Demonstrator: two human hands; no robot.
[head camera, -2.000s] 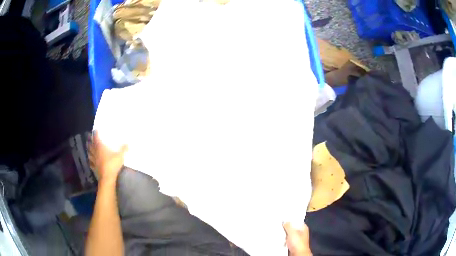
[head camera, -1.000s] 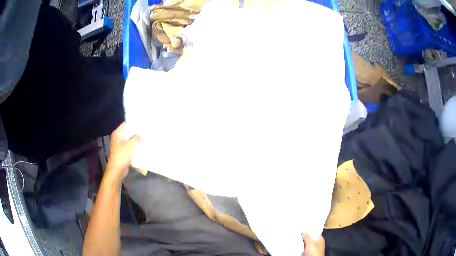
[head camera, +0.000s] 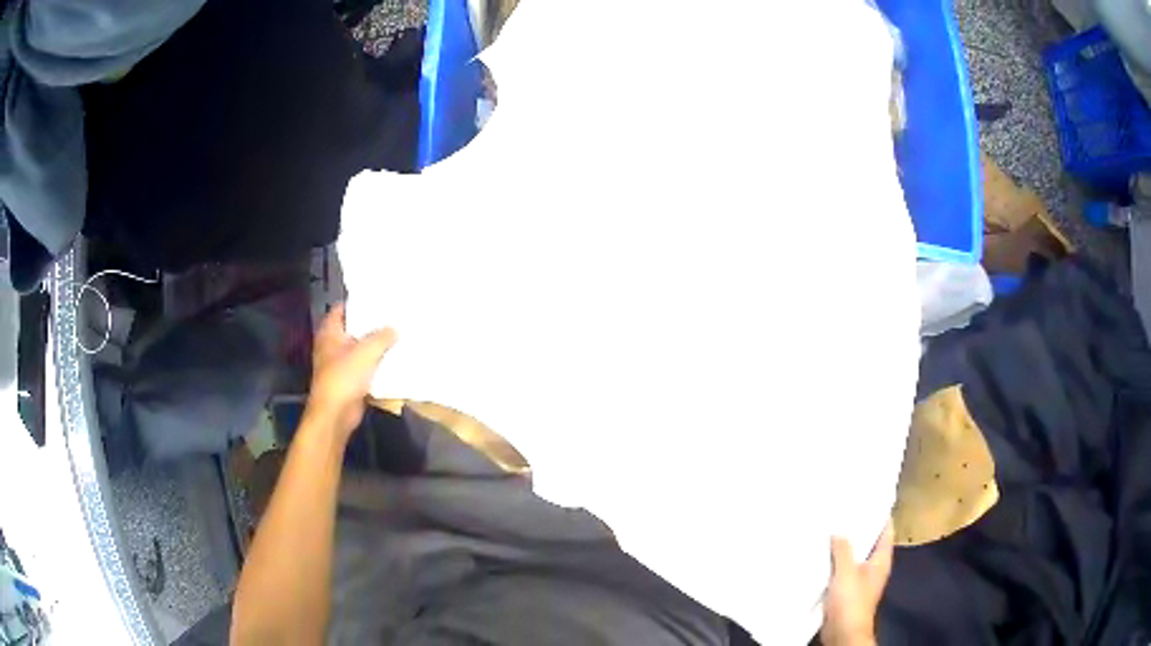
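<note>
A large cut fabric panel (head camera: 656, 278), overexposed to plain white, spreads over my lap and the blue bin (head camera: 940, 139). My left hand (head camera: 351, 360) grips its left corner with the thumb on top. My right hand (head camera: 858, 583) grips its lower right end near the bottom of the picture. Tan perforated paper (head camera: 947, 473) shows from under the panel on the right, and a tan edge also shows below its left part. The panel hides most of the bin's contents.
Dark cloth (head camera: 1048, 416) lies on the right. A white table edge with a measuring tape (head camera: 88, 467) curves down the left. Grey-blue cloth (head camera: 44, 139) hangs at the upper left. A blue basket (head camera: 1098, 107) and brown paper (head camera: 1016, 215) are at the upper right.
The view has shifted left, so the bin and panel appear further right. The panel's lower left edge has shifted and covers more of the tan paper beneath. Both hands keep their grip.
</note>
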